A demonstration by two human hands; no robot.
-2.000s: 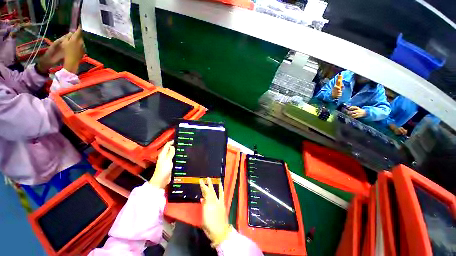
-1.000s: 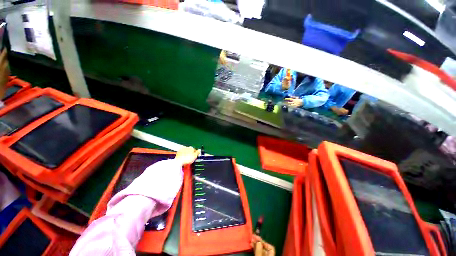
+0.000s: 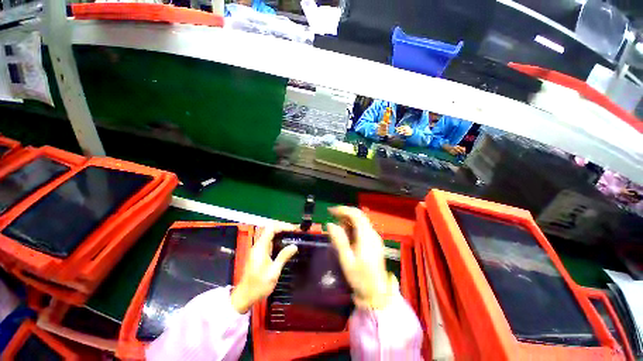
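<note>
A dark tablet [image 3: 309, 285] lies in an orange tray [image 3: 299, 345] in front of me, with faint text lines at its left side and a lamp glare. A small dark plug [image 3: 308, 211] stands up at its top edge. My left hand [image 3: 259, 271] is at the tablet's upper left edge, thumb over the screen and fingers apart. My right hand [image 3: 362, 257] is over its upper right side, fingers spread, curved and blurred; no held thing shows. A second dark tablet [image 3: 190, 271] lies in an orange tray just left.
Stacked orange trays with dark tablets stand at left [image 3: 84, 211] and right [image 3: 522, 275]. An orange tray [image 3: 384, 208] lies behind my right hand. A white shelf beam [image 3: 282, 60] crosses above, with a blue bin [image 3: 425, 53]. People in blue work opposite.
The view has shifted right. The tablet I held now appears to lie in the left tray. My left hand has moved from the plug area to the tablet's left side; my right hand has come over its right side.
</note>
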